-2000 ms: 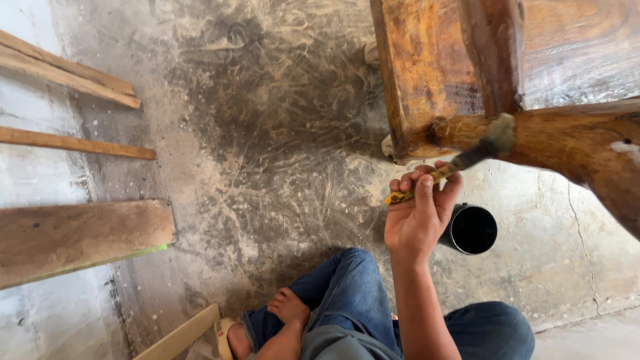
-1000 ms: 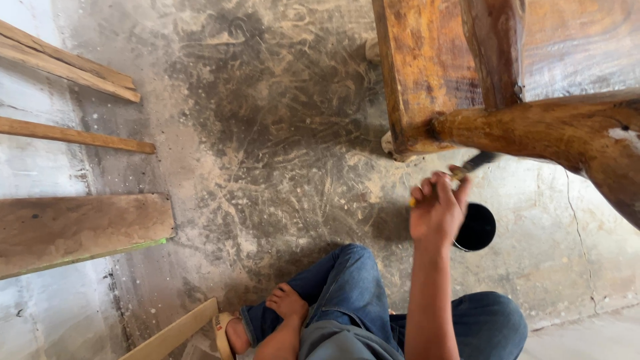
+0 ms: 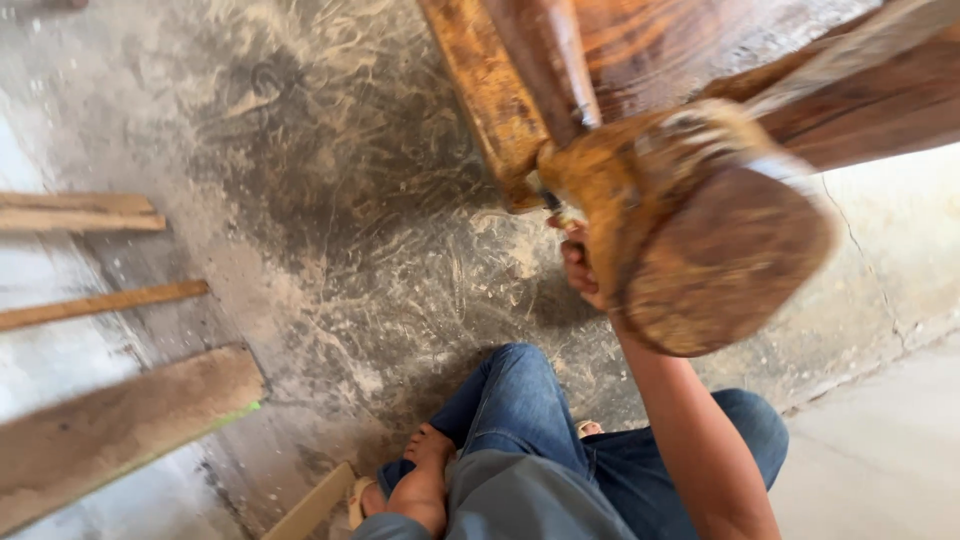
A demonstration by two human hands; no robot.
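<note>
My right hand point(image 3: 581, 262) is closed around the handle of a paintbrush point(image 3: 553, 204). The brush's tip meets the corner joint of a piece of glossy, stained wooden furniture point(image 3: 480, 90), beside a thick wooden leg with a broad sawn end point(image 3: 731, 262). This leg hides part of the hand and wrist. Low in the view, my left hand point(image 3: 430, 444) rests by my bent knee, with no object visible in it; its fingers are partly curled.
Several wooden boards lean at the left, among them a wide plank point(image 3: 135, 427) and a narrow strip point(image 3: 112, 301). A pale board point(image 3: 315, 499) lies beside my sandalled foot. The concrete floor point(image 3: 360, 300) is stained, with a crack at the right.
The brush has moved from near the black pot to the furniture's corner joint. The thick leg's sawn end has come into view, and the pot is no longer visible. The view has shifted.
</note>
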